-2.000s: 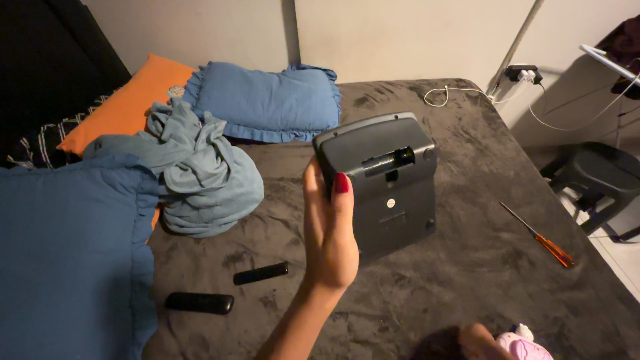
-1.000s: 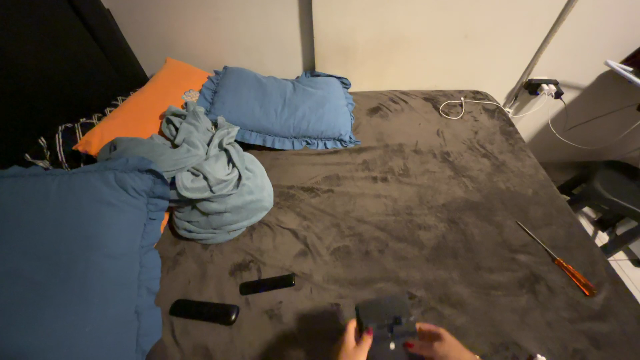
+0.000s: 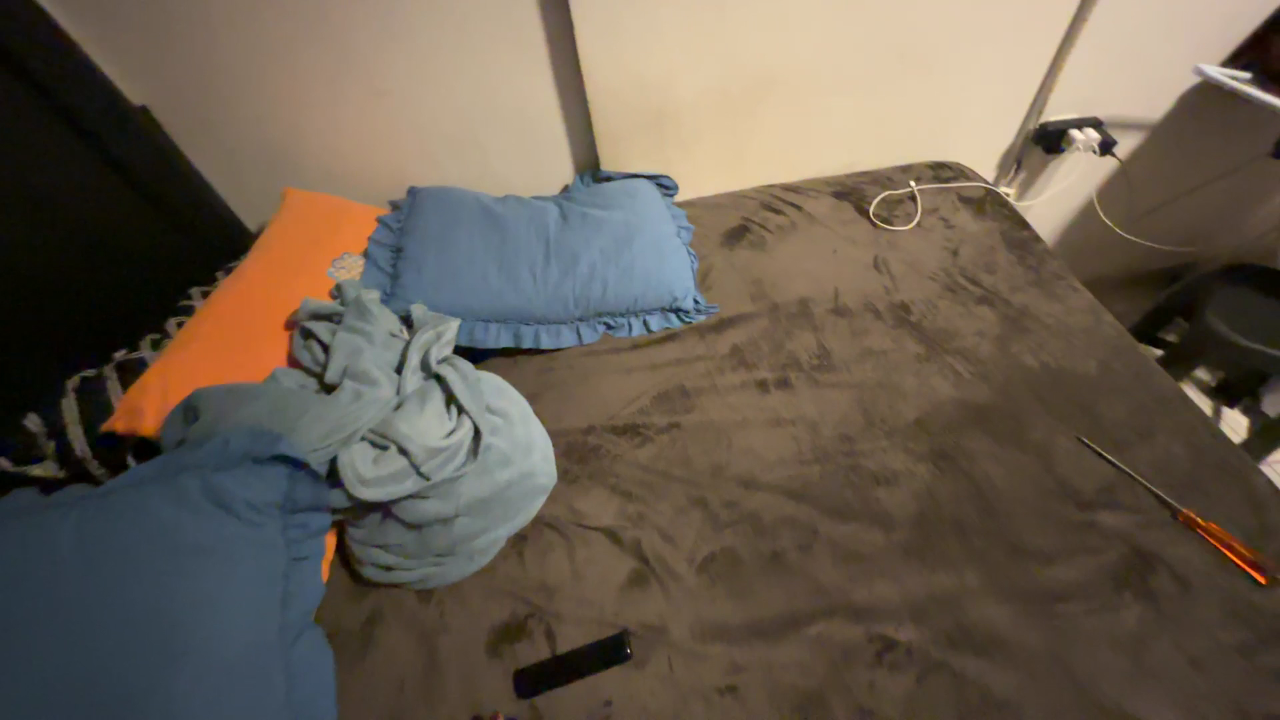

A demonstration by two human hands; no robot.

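Observation:
At the bottom edge of the head view, only a small reddish tip shows, perhaps a painted fingernail; which hand it belongs to cannot be told. No more of my left hand or my right hand can be seen, so what they hold is hidden. Just to the right and above that tip, a slim black bar-shaped object [image 3: 572, 665] lies on the dark brown plush bed cover [image 3: 800, 480]. Near the bed's right edge rests a screwdriver with an orange handle [image 3: 1222, 545], its shaft pointing up and left. The dark device is out of view.
Blue ruffled pillows [image 3: 540, 260] [image 3: 160, 590], an orange pillow [image 3: 230, 310] and a bunched grey-blue cloth [image 3: 440, 450] occupy the left side. A white cable [image 3: 950, 186] crosses the far right corner towards a black power strip [image 3: 1055, 135]. A dark stool [image 3: 1235, 315] stands beyond the bed.
The dark device, held up in one hand and then low between both hands, has left the view. The second black bar-shaped object is also out of view. The view has tilted upwards.

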